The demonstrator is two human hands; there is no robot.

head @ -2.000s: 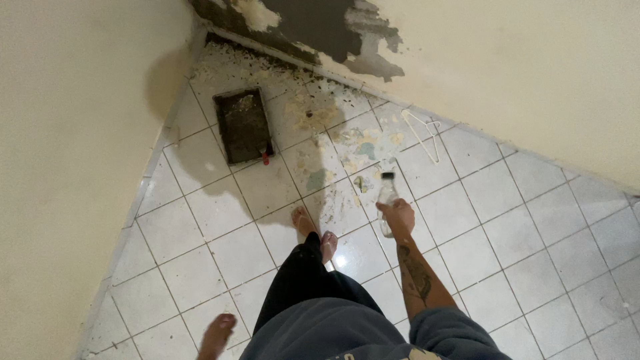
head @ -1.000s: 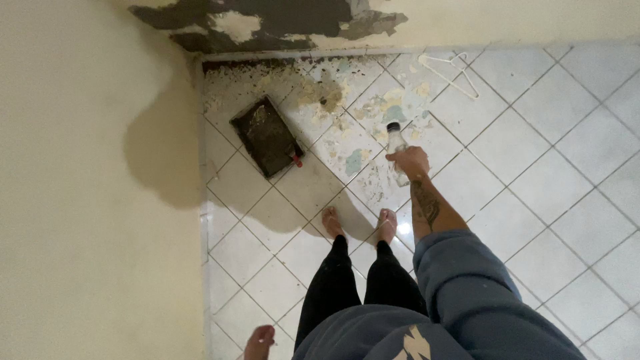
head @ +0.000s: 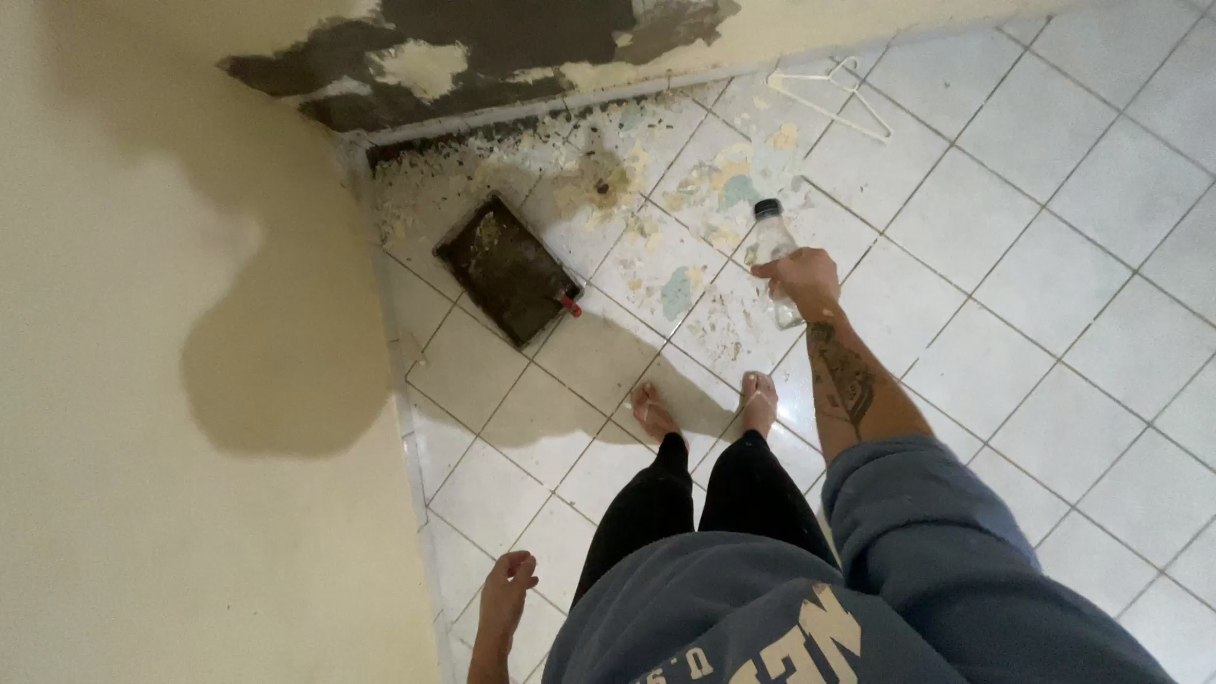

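In my right hand (head: 803, 282) is a clear bottle (head: 776, 237) with a black cap, gripped round its body and held above the tiled floor. My left hand (head: 508, 584) hangs low at my left side, fingers loosely curled, with nothing visible in it. Ahead of my feet lies a dark rectangular tray (head: 503, 271) with debris on its surface and a small red object (head: 570, 305) at its near right corner. Flakes of peeled paint (head: 677, 293) are scattered over the tiles between the tray and the bottle.
A white clothes hanger (head: 855, 109) lies near the wall base at the upper right. The back wall has a dark patch (head: 513, 47) of stripped paint, with crumbs and dirt (head: 456, 157) along its foot. A cream wall (head: 256, 532) stands close on my left.
The bottle stays in my right hand throughout. My left foot, beside the right one, stands a little apart from it now. The view has turned and shifted.
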